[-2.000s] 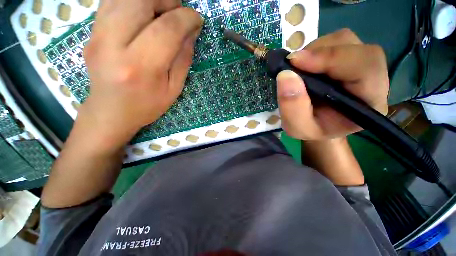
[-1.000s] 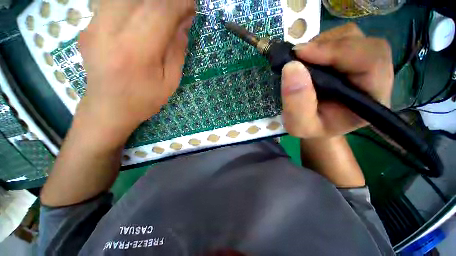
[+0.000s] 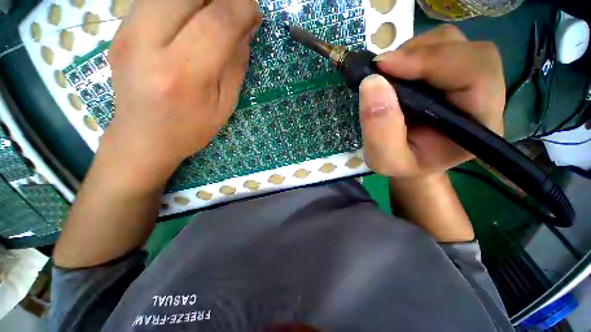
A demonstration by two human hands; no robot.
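Green PCB panels (image 3: 298, 126) lie on a white perforated tray (image 3: 389, 57) in front of me. My right hand (image 3: 431, 107) holds the black soldering iron (image 3: 466, 133) like a pen, its dark tip pointing left at the upper panel; whether it touches a pad I cannot tell. My left hand (image 3: 178, 84) rests over the panels' left part with its fingers closed. A very thin line of solder wire (image 3: 45, 39) runs from the left edge towards this hand; its end at the fingertips is hidden.
A yellow-rimmed tin (image 3: 470, 6) is cut off by the top edge. Dark open-handled pliers (image 3: 535, 74), a white round-topped object (image 3: 572, 40) and black cables lie at the right. Another tray with green panels (image 3: 39, 207) is at the left. A blue object (image 3: 549, 311) shows bottom right.
The iron tip has shifted slightly up and left since a second ago. My left fingers, raised and blurred then, are lower and nearer the tip now. The tin shows more than two seconds ago.
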